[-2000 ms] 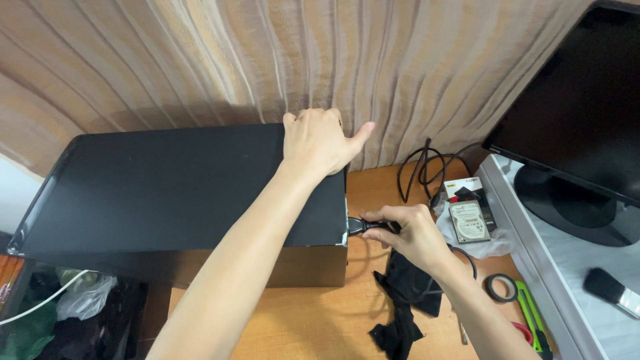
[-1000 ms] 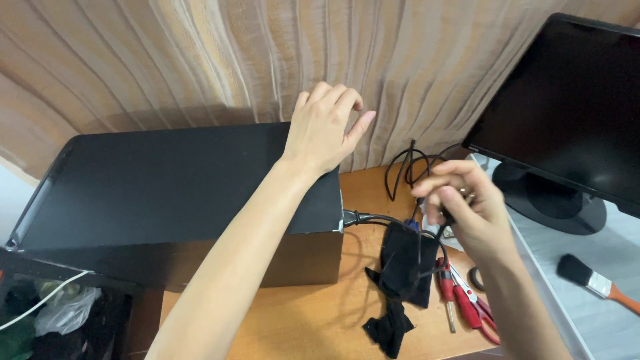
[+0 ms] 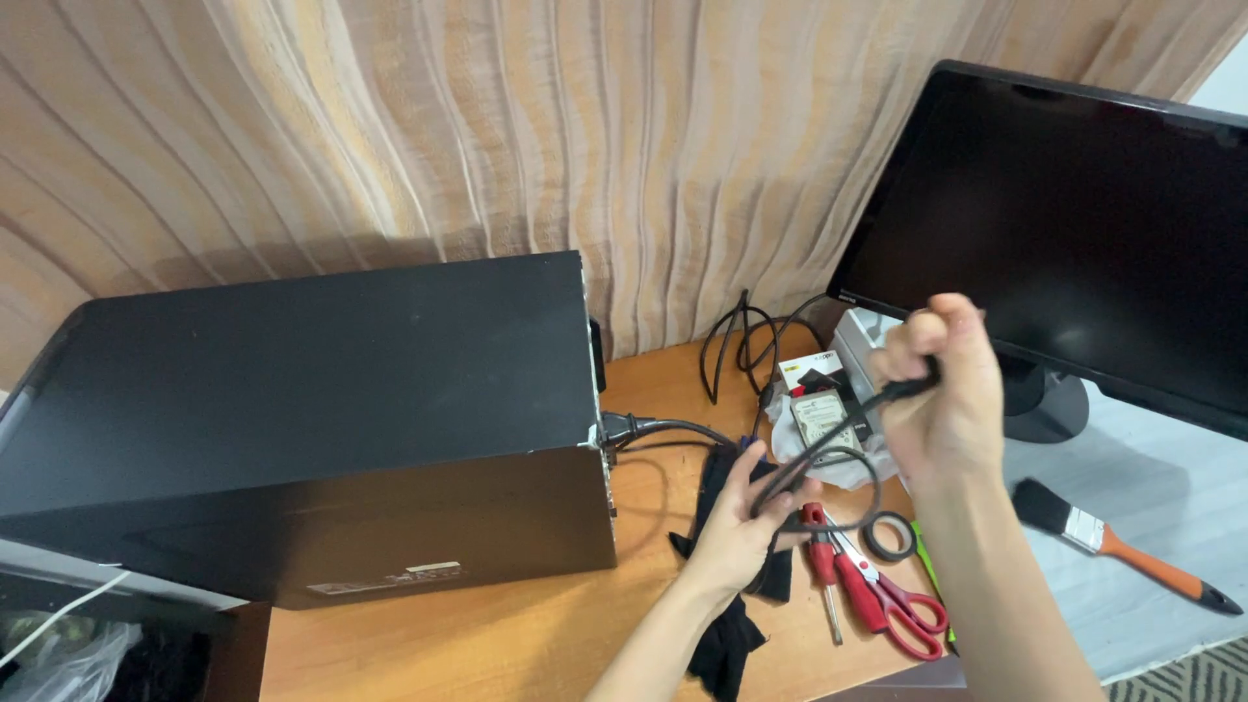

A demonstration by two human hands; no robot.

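A black desktop computer case (image 3: 322,361) lies on the wooden desk, with a black power cord's plug (image 3: 624,427) seated in its right end. Loops of the black power cord (image 3: 829,439) run between my two hands. My left hand (image 3: 736,531) holds the looped part over a black cloth (image 3: 717,487). Higher up and to the right, my right hand (image 3: 941,390) is closed around the cord's other end, in front of the monitor's lower edge.
A monitor (image 3: 1063,234) stands at right. Near my hands lie a hard drive (image 3: 821,421) on plastic wrap, a screwdriver (image 3: 822,561), red-handled scissors (image 3: 882,595), black tape (image 3: 888,536) and a paintbrush (image 3: 1121,546). A curtain (image 3: 507,127) hangs behind.
My left hand has left the top of the computer case and now holds the cord. My right hand, at the plug by the case two seconds ago, has moved up and right with the cord.
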